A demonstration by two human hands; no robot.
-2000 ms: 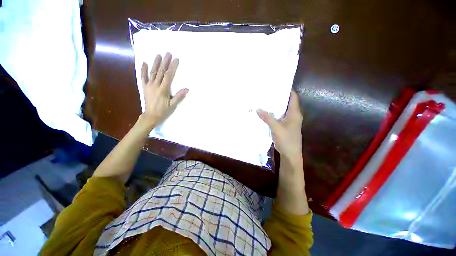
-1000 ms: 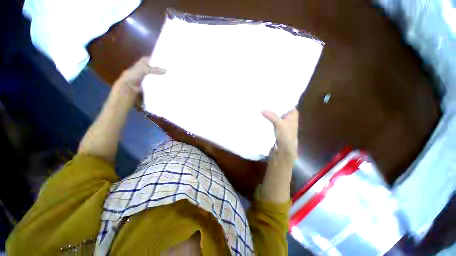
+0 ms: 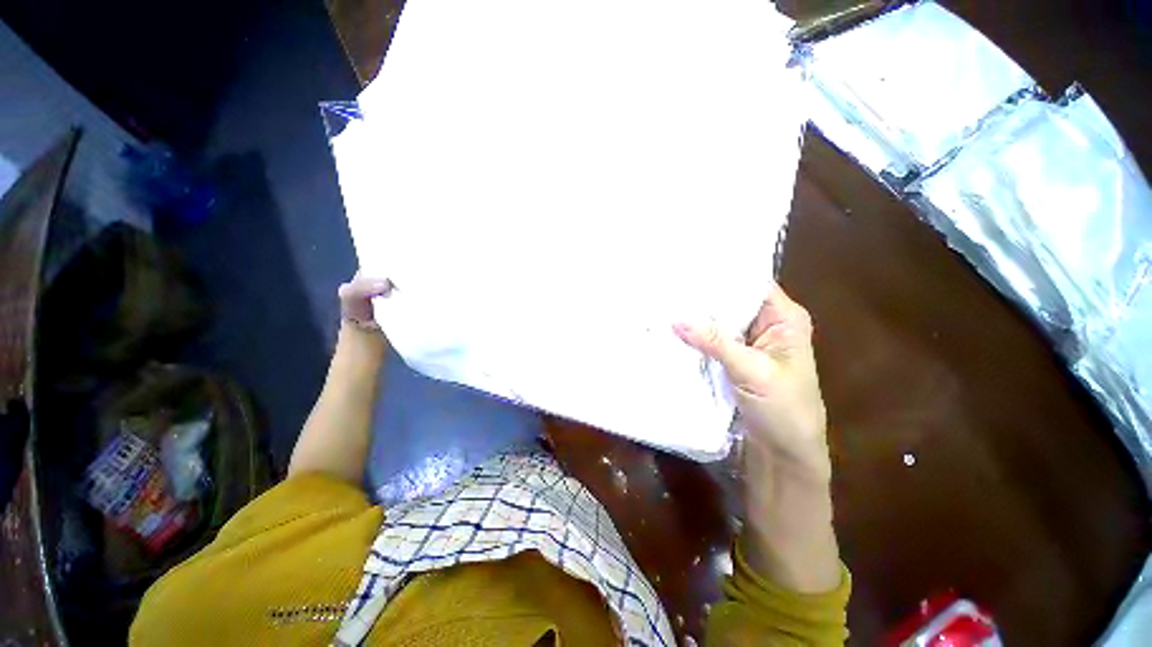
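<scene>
A white folded garment in a clear bag (image 3: 569, 240) is held up in front of me by both hands. Its surface is overexposed, and a shiny bag corner shows at its upper left. My left hand (image 3: 364, 301) grips its lower left edge, with most fingers hidden beneath. My right hand (image 3: 771, 373) grips its lower right side, thumb on top. The far part of the white shape runs to the top of the picture; I cannot tell whether it is all one piece.
Packed garments in shiny wrinkled plastic (image 3: 1023, 190) lie along the right on the dark brown table (image 3: 884, 341). A red-banded edge of the bag stack (image 3: 948, 624) shows at the bottom right. At lower left, below the table, are a dark container and a colourful packet (image 3: 139, 490).
The bagged garment was flat on the table and is now lifted in both hands. The view has turned right, bringing in the packed garments; the bag stack has slid mostly out at the bottom.
</scene>
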